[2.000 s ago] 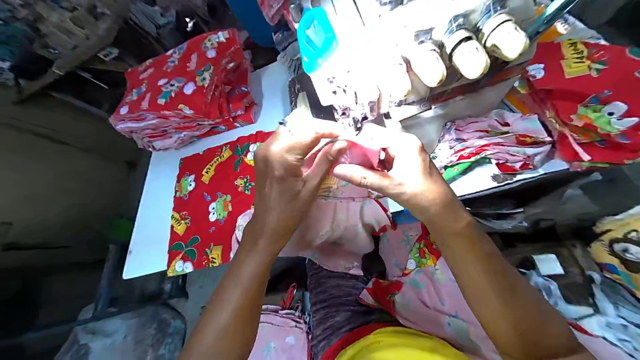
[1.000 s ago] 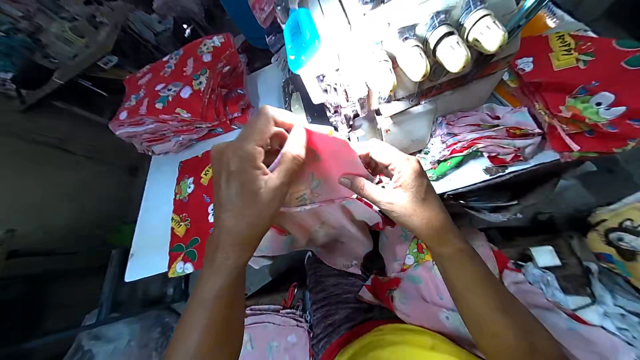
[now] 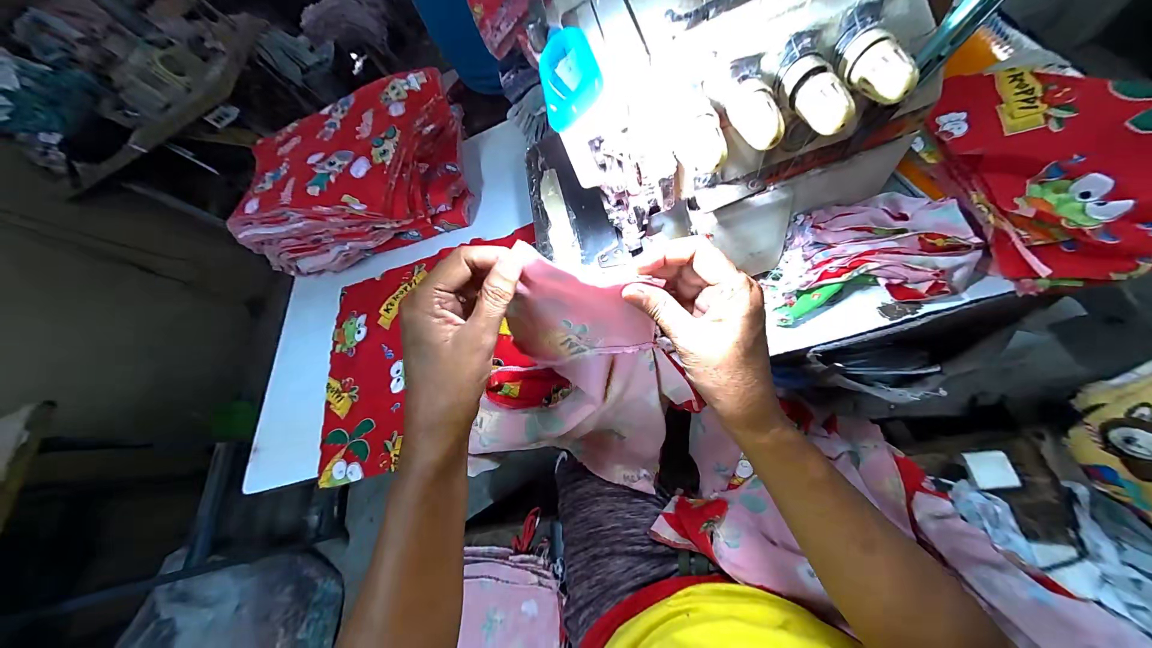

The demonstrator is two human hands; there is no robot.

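My left hand point(image 3: 463, 324) pinches one edge of a pink fabric piece point(image 3: 585, 315) between thumb and fingers. Opposite it, my right hand point(image 3: 711, 328) grips the other edge, so the cloth is spread between both hands. A seam crosses the piece, and its lower part hangs in folds over my lap. Just beyond the hands stands a sewing machine point(image 3: 747, 207), its needle area washed out by bright light. A red printed fabric panel point(image 3: 360, 360) lies on the white table to the left of my left hand.
A stack of folded red printed cloth point(image 3: 351, 171) sits on the white table point(image 3: 279, 387) at the left. Right of the machine are crumpled pink pieces point(image 3: 886, 238) and more red printed fabric point(image 3: 1062, 180). A blue plastic tray point(image 3: 570, 79) is at the machine's left. Pink cloth point(image 3: 513, 598) lies below.
Two seconds ago my hands were close together on bunched pink cloth. They have since moved apart, and the cloth is spread between them.
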